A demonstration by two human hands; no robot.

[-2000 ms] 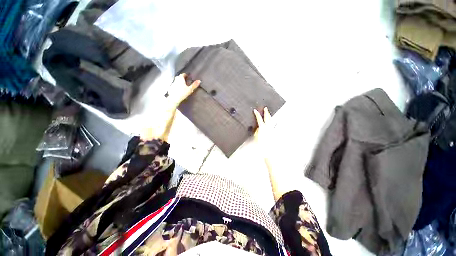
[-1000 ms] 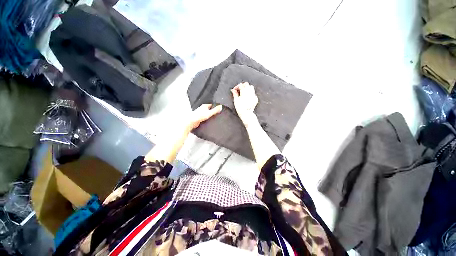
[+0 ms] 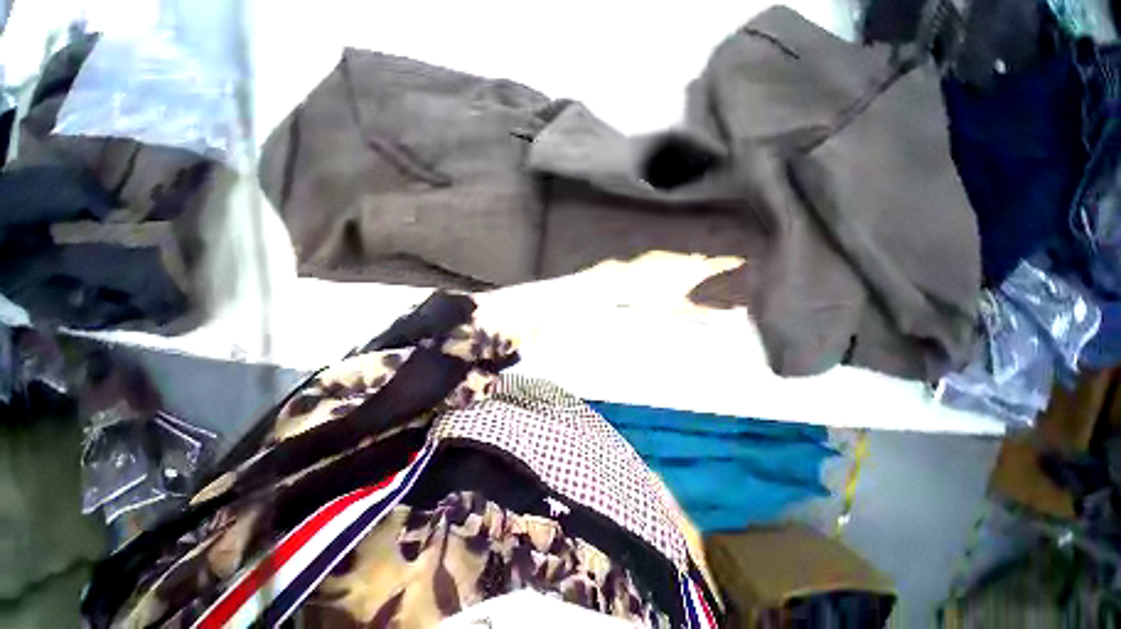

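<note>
A grey-brown garment (image 3: pixel 418 172) lies unfolded across the table in front of me. Its right end, with a blurred dark opening, overlaps or meets a second crumpled grey-brown garment (image 3: pixel 873 209). My left hand (image 3: pixel 688 277) reaches across to the right, overexposed against the white table. Its fingers are at the lower edge of the cloth near where the garments meet; whether they grip it is unclear. My right hand and sleeve are not visible.
A dark grey garment (image 3: pixel 98 258) and clear plastic (image 3: pixel 154 92) lie at the left. Navy garments (image 3: pixel 1020 148) and a shiny polybag (image 3: pixel 1033 332) are at the right. Teal cloth (image 3: pixel 713 467) and a brown carton (image 3: pixel 799 571) are below the table (image 3: pixel 566 332).
The view has turned right. The folded grey-brown piece is now spread open towards the right garment. My left arm has swung across, and my right hand has gone from view.
</note>
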